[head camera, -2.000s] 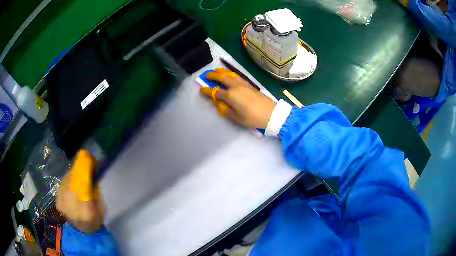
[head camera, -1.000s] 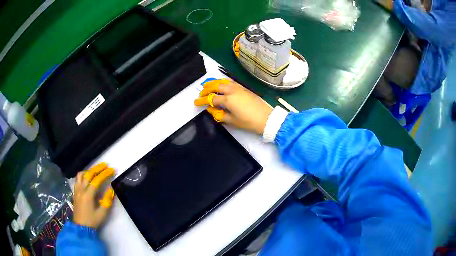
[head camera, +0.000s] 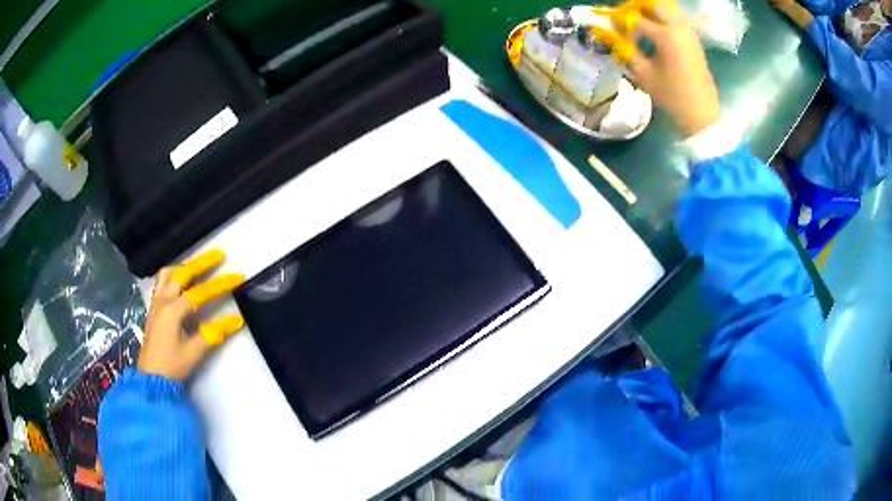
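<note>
A glossy black tablet (head camera: 396, 294) lies flat on the white mat (head camera: 597, 294), its screen bare and reflecting lights. My left hand (head camera: 191, 318), with yellow-orange finger cots, rests at the tablet's left edge with its fingers apart. My right hand (head camera: 670, 64) is over the top of the dispenser bottles (head camera: 572, 68) in the oval dish (head camera: 590, 130). Its fingertips are by the white wipes on top; blur hides whether they grip one. The blue squeegee (head camera: 518, 157) lies alone on the mat, right of the tablet.
Black foam trays (head camera: 284, 132) with a white label stand behind the tablet. A white squeeze bottle (head camera: 54, 159) is at back left, printed films (head camera: 93, 416) and clear plastic at left. A thin stick (head camera: 612, 179) lies by the dish. Another person in blue (head camera: 851, 108) is at far right.
The tablet came down onto the mat and my left hand stayed by its edge. My right hand let go of the squeegee and moved up and right to the dish.
</note>
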